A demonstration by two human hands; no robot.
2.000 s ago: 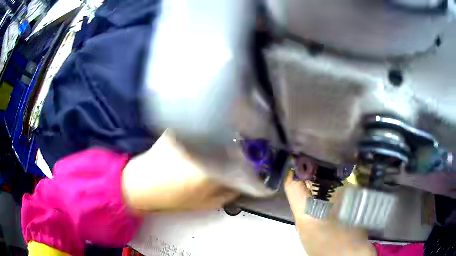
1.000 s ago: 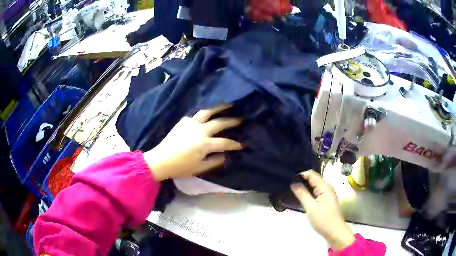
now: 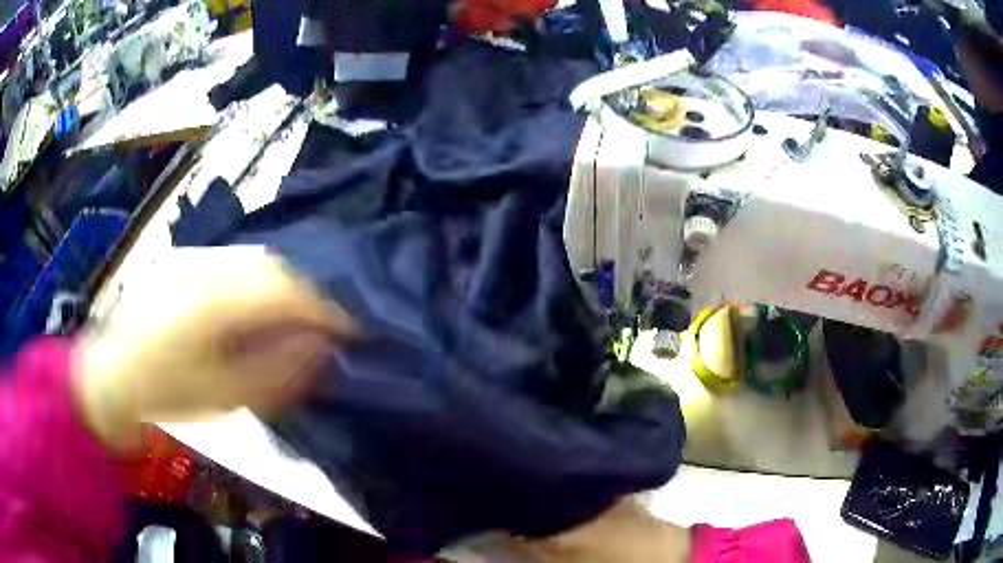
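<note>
A navy garment piece [image 3: 473, 429] lies bunched in large folds left of the white sewing machine head [image 3: 748, 231], with its right edge close to the needle area. My left hand [image 3: 220, 341], blurred, is at the left side of the cloth, its fingers closed together on a fold. My right hand [image 3: 605, 537] is at the bottom edge of the picture under the near fold of the cloth. Its fingers are hidden, so its grip cannot be seen.
Yellow thread snips [image 3: 717, 346] and a green-handled pair [image 3: 779, 350] lie right of the needle area. A black rectangular item [image 3: 904, 500] lies at the right table edge. Blue crates [image 3: 77, 258] stand at left. A clear-centred ring [image 3: 687, 121] sits on the machine head.
The view has swung out from close against the machine. Since one second ago, my left hand has moved left from lying spread on the cloth, and the near cloth now covers my right hand's fingers.
</note>
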